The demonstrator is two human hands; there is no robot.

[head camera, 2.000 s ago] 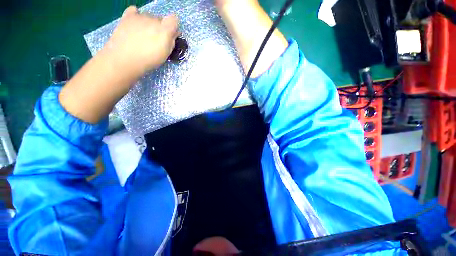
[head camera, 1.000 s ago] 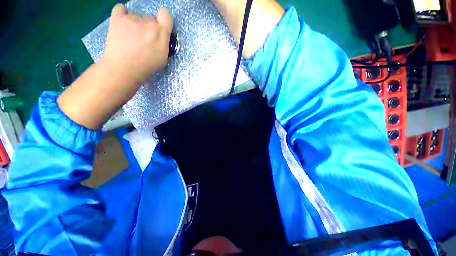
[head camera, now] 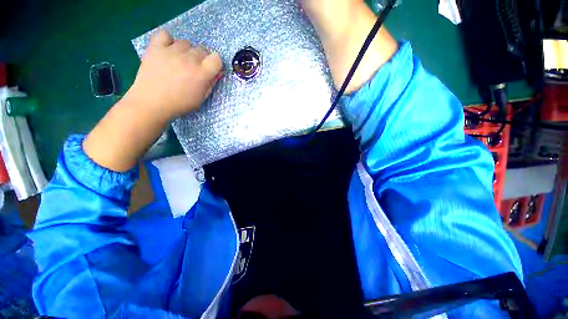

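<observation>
A small round black lens-like part (head camera: 246, 63) with a shiny centre lies on the silvery bubble-wrap mat (head camera: 274, 99). My left hand (head camera: 180, 75) is just left of the part, fingers curled, resting on the mat; its fingertips are turned away, so what they hold, if anything, is hidden. My right forearm reaches up over the mat's right side; my right hand is cut off by the top edge. A thin black cord (head camera: 355, 65) crosses my right forearm down to the mat's front edge.
A small square dish (head camera: 104, 80) lies left on the green bench (head camera: 62, 56). A white bundle with a green end (head camera: 22, 143) is far left. A black box (head camera: 498, 43) with cables stands at right. Red trays (head camera: 500, 165) with round black parts are below it.
The round part, partly covered by my left hand before, now shows whole on the mat, with a gap between them. The whole view has also shifted, with mat and arms further right.
</observation>
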